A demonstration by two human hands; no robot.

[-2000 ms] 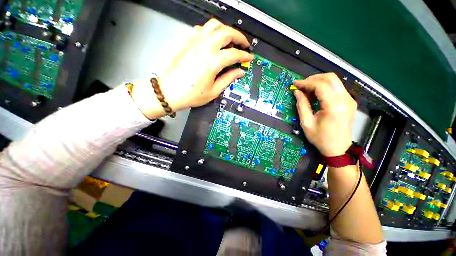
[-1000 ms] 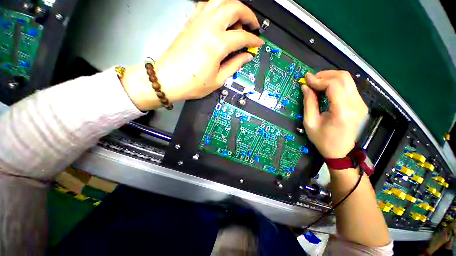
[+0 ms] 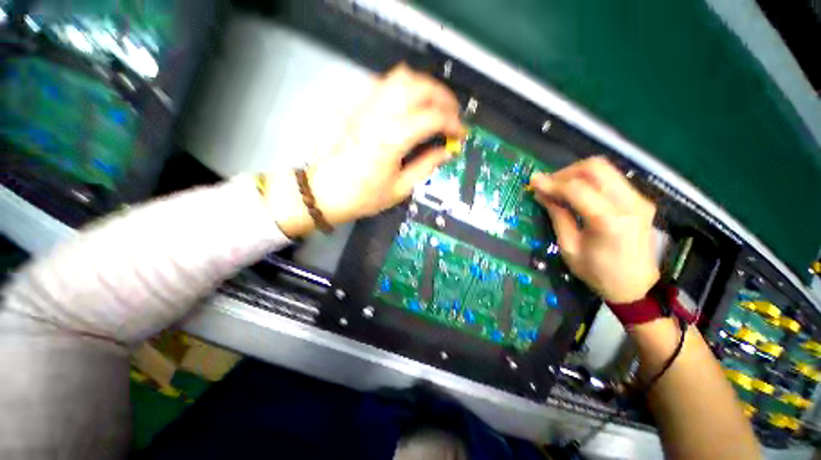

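A black pallet (image 3: 360, 310) in the middle holds green circuit boards (image 3: 455, 289) with small blue parts. My left hand (image 3: 396, 144) is over the upper left of the upper boards, with a small yellow capacitor (image 3: 453, 145) between thumb and fingers. My right hand (image 3: 603, 225) is at the upper boards' right side, its thumb and fingertips pinching a small yellow capacitor (image 3: 533, 181), mostly hidden, at the board's surface. The picture is blurred; I cannot tell whether the capacitors' legs are in holes.
Another pallet (image 3: 162, 99) with boards lies at the left. At the right, a pallet's boards carry several yellow capacitors (image 3: 761, 382). Silver conveyor rails (image 3: 270, 328) run along both sides. A green surface (image 3: 630, 81) lies beyond. A cardboard box (image 3: 207, 359) is below the line.
The view has shifted, so the pallets and hands appear lower and slightly to the right than a second ago. Both hands stay at the same upper boards with yellow capacitors at their fingertips.
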